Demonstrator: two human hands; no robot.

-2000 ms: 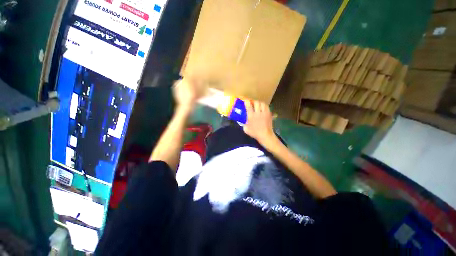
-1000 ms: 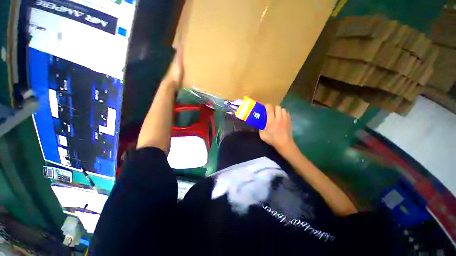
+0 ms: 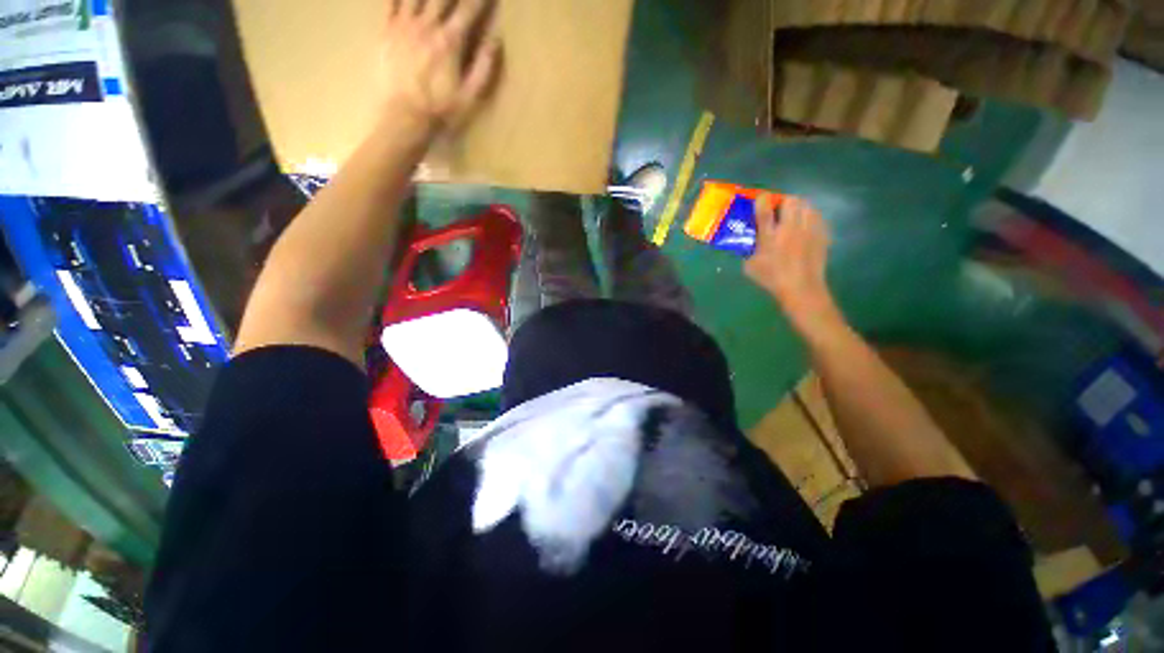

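A large brown carton point(image 3: 549, 96) stands in front of me at the top of the view, its far part cut off by the edge. My left hand point(image 3: 440, 64) lies on its top face with fingers spread and holds nothing. My right hand point(image 3: 789, 249) grips a blue and orange tape dispenser point(image 3: 733, 221) to the right of the carton, apart from it, above the green floor. Tape is hard to make out at the carton's near edge.
A red stool with a white seat top point(image 3: 447, 351) stands below the carton. Slatted cardboard dividers point(image 3: 868, 102) are at the upper right. A bench with printed white-and-blue sheets point(image 3: 121, 287) runs along the left. More cartons point(image 3: 804, 447) are low at the right. A blue container point(image 3: 1123, 408) is far right.
My left hand has moved from the carton's left side onto its top face. My right hand has moved right with the dispenser, away from the carton. The view has shifted.
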